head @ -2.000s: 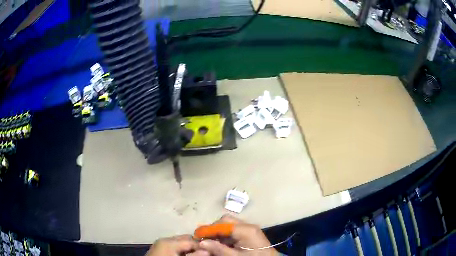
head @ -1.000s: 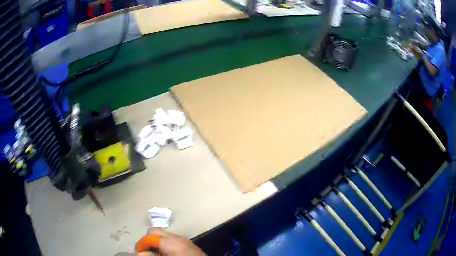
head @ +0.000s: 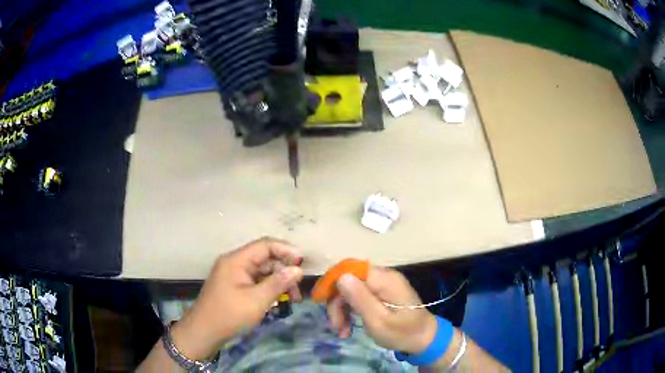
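Note:
My left hand is near the front edge of the board, its fingers closed around a mostly hidden circuit board; a yellow part shows below the fingers and a bit of red at the fingertips. My right hand, with an orange finger cot, pinches the thin solder wire, which trails back over the wrist. The hands are slightly apart. A single white plug cover lies ahead of my right hand. The soldering iron points down above small solder scraps.
A ribbed black hose and yellow sponge stand behind the iron. White covers are piled right, beside brown cardboard. Finished units lie at back left, waiting boards on the black mat, a tray of units lower left.
The view swung right, then back, and now looks further down. Both hands, the wrist bands and the red and yellow bits at my left hand now show; the hands are further apart than two seconds ago.

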